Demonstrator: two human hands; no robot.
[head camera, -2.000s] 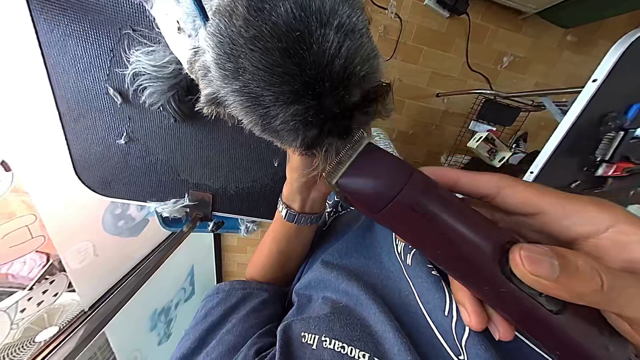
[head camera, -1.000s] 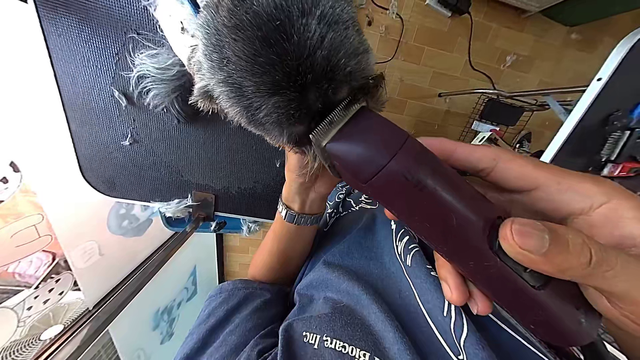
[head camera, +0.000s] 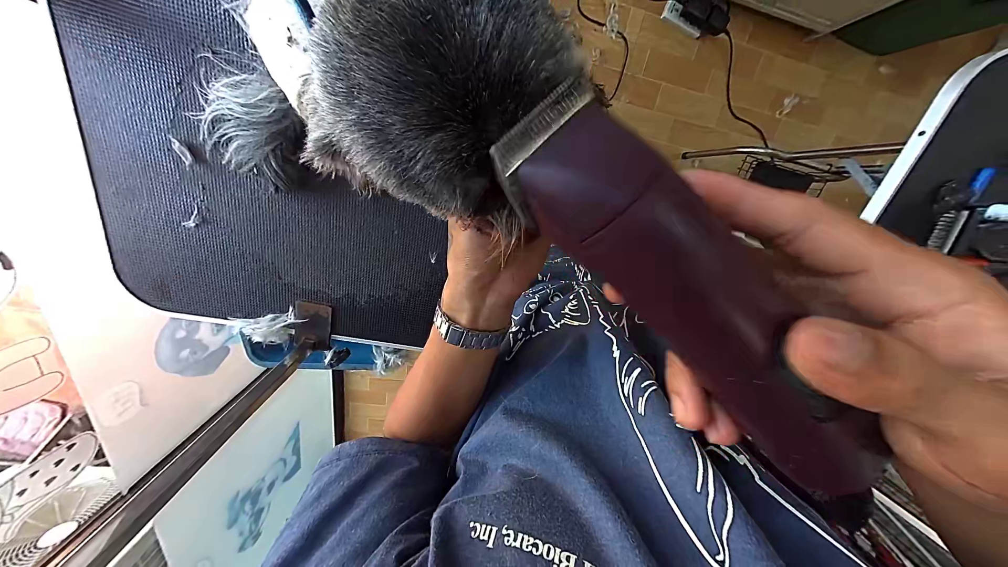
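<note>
A dark purple electric hair clipper (head camera: 677, 283) fills my right hand (head camera: 866, 315), its thumb lying near the switch. The clipper's metal toothed blade (head camera: 543, 126) is at the right side of a dog's grey furry head (head camera: 433, 94), over the fur or just off it; the exact contact is unclear. Under the head, my left hand (head camera: 492, 264) holds it from below, its fingers hidden by fur and clipper. A metal watch (head camera: 470, 329) is on the left wrist. Cut grey fur (head camera: 248, 114) lies on the black grooming table (head camera: 276, 244).
A metal arm (head camera: 236, 417) is clamped at the table edge (head camera: 313, 323) over a blue tray (head camera: 362, 354). On the right, a second black surface with a white rim (head camera: 933, 134) holds combs and tools (head camera: 953, 228). Black cables (head camera: 732, 94) and a wire basket (head camera: 780, 173) are by the tiled floor.
The clipper in my right hand has moved up along the right side of the dog's head, from the lower fur near my left hand. My left hand stays beneath the head.
</note>
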